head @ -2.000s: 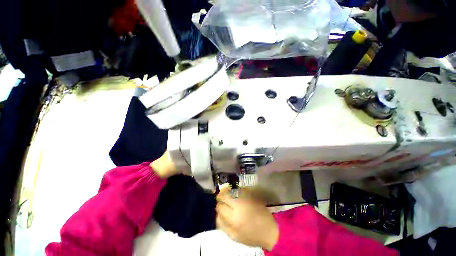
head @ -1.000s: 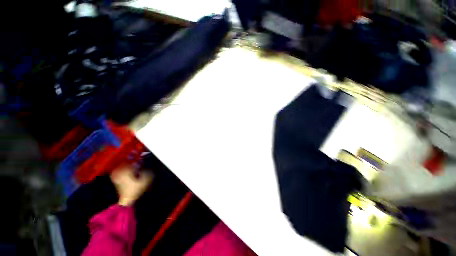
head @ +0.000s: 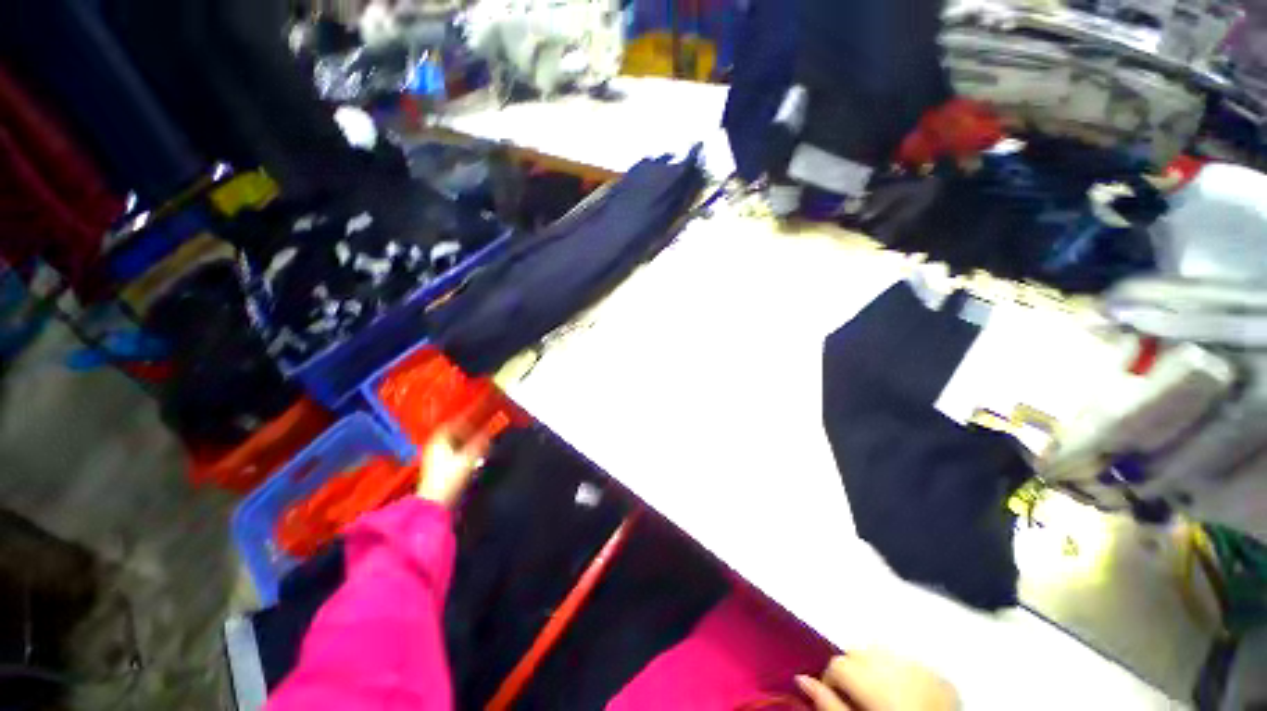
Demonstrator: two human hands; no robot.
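Observation:
A dark garment piece lies flat on the white sewing table, its right end at the lit needle area of the sewing machine. A pale sheet lies beside it. My left hand is off the table at the left, at red pieces in a small blue basket; blur hides whether its fingers hold one. My right hand is at the table's front edge, cut off by the bottom of the picture, with its grip unclear.
A second blue basket holds more red pieces. Behind it, a large blue crate holds dark pieces with white bits. A dark cloth roll lies along the table's left edge. A red bar crosses dark cloth below the table.
The view has swung left from the machine to the baskets. My left hand has left the cloth for the red pieces. My right hand has left the needle area and is at the table's front edge.

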